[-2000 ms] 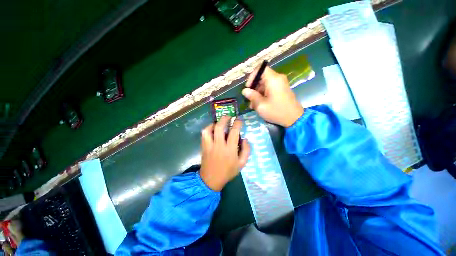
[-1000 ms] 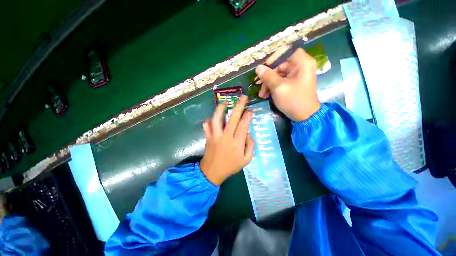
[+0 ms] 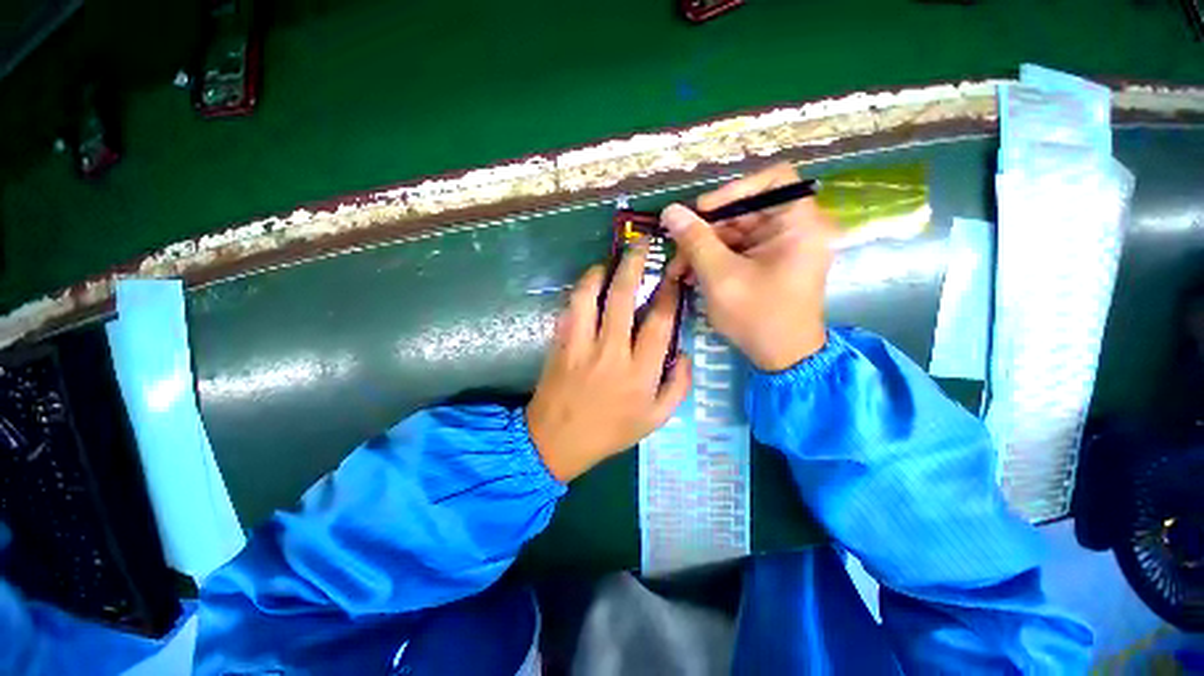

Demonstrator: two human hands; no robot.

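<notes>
The dark red phone unit (image 3: 638,227) lies on the dark green bench top near the edge rail, its board partly showing. My left hand (image 3: 610,367) lies over its lower part, with fingers spread across it and the thumb at its right side. My right hand (image 3: 763,271) holds the black tweezers (image 3: 763,201) like a pen. The fingertips are at the unit's upper right, and the tweezers' tip is hidden or too small to make out. The pale adhesive sheet (image 3: 696,495) lies upright below and right of the unit, partly behind my hands.
Amber tape (image 3: 874,201) lies right of my right hand. Blank backing paper (image 3: 963,299) and patterned spare sheets (image 3: 1052,304) are further right, a fan (image 3: 1172,528) at far right. A blue strip (image 3: 169,423) and black tray (image 3: 66,475) are left. Units (image 3: 227,73) sit on the conveyor beyond the rail (image 3: 528,178).
The view has turned and shifted. My right hand has come in from beside the amber tape to the unit, and the tweezers lie flatter. My left hand stays on the unit.
</notes>
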